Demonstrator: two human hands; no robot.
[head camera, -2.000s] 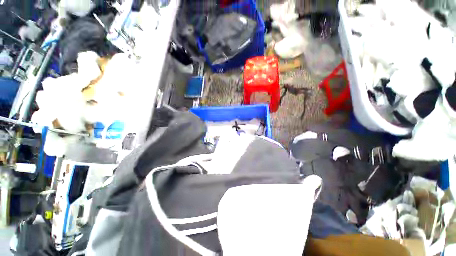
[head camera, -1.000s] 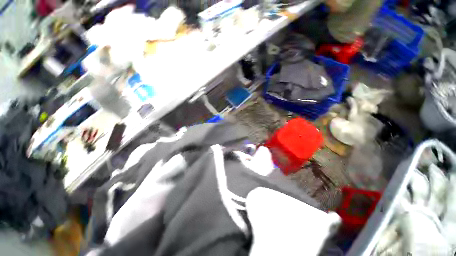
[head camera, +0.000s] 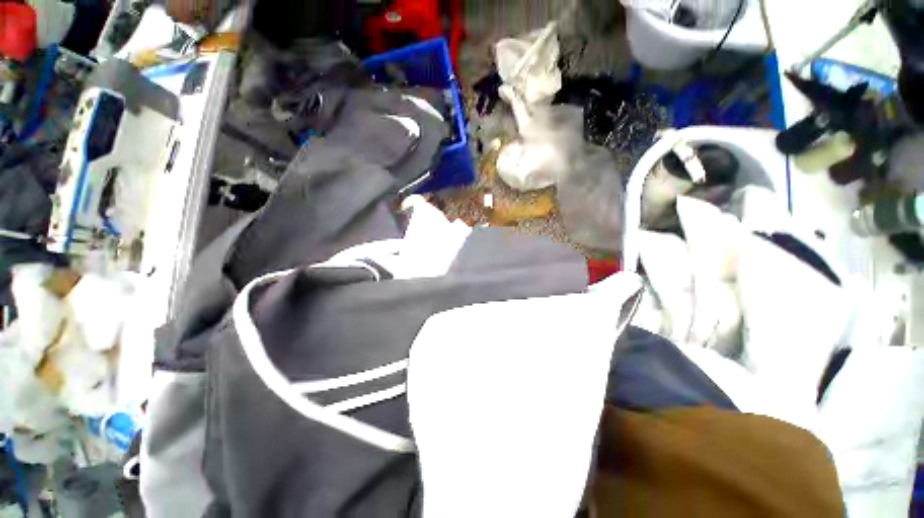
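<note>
A large load of dark grey garment pieces fills the lower middle of the view, close to the wearer's brown top. It has a broad white panel, narrow white stripes and white piping. Its far grey part extends up over the near side of a blue crate. Neither of my hands shows. The cloth covers the place in front of the body, and I cannot tell what holds it.
A white machine table with a sewing machine runs along the left, with white bundles below it. A white tub of white pieces stands on the right. A clear bag and tan scraps lie on the floor ahead. A red stool is behind the crate.
The view has swung and moved forward along the aisle. The garment load stays in front of the body. The blue crate is now nearer, and the red stool seen close before has left the view.
</note>
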